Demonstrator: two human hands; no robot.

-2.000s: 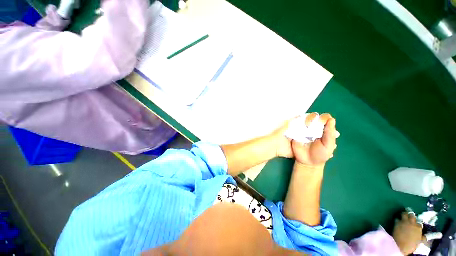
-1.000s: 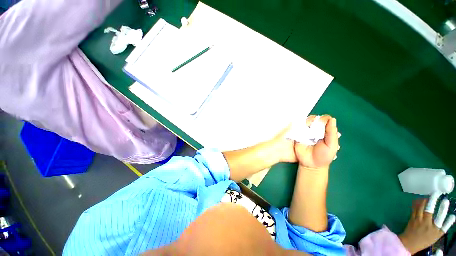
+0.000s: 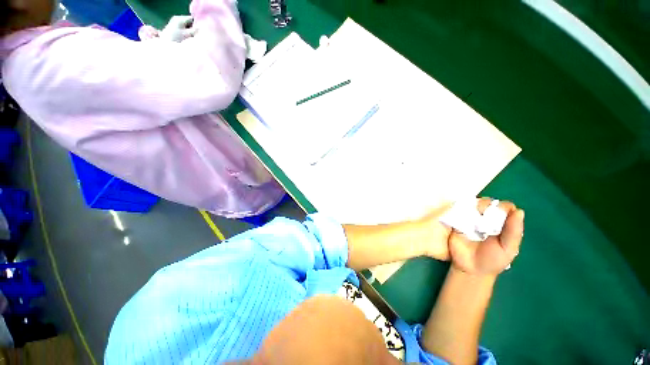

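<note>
My left hand [image 3: 433, 232] and my right hand [image 3: 486, 246] are together over the green mat, by the near right edge of the pale board. My right hand lies palm up, its bare fingers curled around crumpled white material [image 3: 487, 219], which looks like a wipe. My left hand reaches into the same white material from the left. Its fingers are lost in the white glare, so its grip cannot be told.
The beige-white board [image 3: 499, 152] lies on the green mat [image 3: 570, 235], with a dark green pen [image 3: 323, 92], a blue-edged clipboard and overexposed white sheets on it. A neighbour in a pink smock [image 3: 135, 78] sits at the left. A small shiny item [image 3: 279, 13] is at the top.
The view has shifted, so board and hands appear further right and lower, and the bottle and the right neighbour's hand are out of view. My hands keep about the same pose.
</note>
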